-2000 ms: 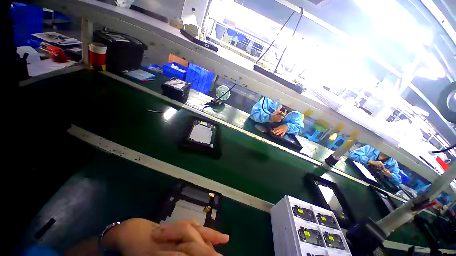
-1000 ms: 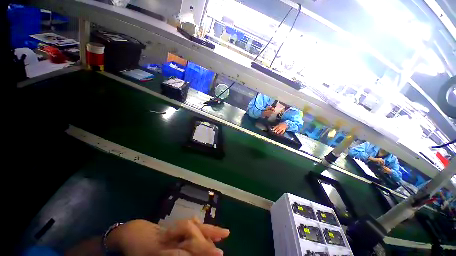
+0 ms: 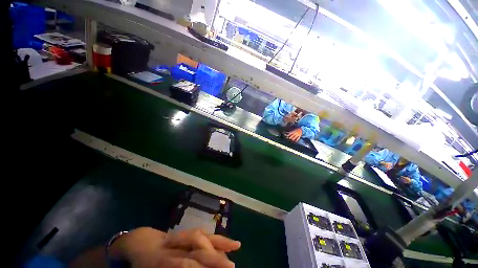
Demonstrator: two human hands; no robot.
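An open tablet (image 3: 195, 220) in a black tray lies on the dark green bench mat at the bottom centre, its silver inside and top end showing. One bare hand (image 3: 175, 249), with a bracelet at the wrist, comes in from the lower left and lies over the tablet's lower part, fingers pointing right. It looks like my left hand; its fingertips and what is under them are cut off or hidden. My right hand is not in view. A white board tray (image 3: 304, 235) with boards with yellow stickers stands to the right.
A pale metal rail (image 3: 173, 175) edges the green conveyor belt. Another tablet in a black tray (image 3: 221, 143) lies on the belt, with more trays (image 3: 354, 208) at the right. A grey arm (image 3: 430, 217) crosses the lower right. Two people in blue smocks work across the line.
The tablets on the belt have moved slightly to the right. The hand stays over the tablet with almost no shift. The near tablet and board tray look the same.
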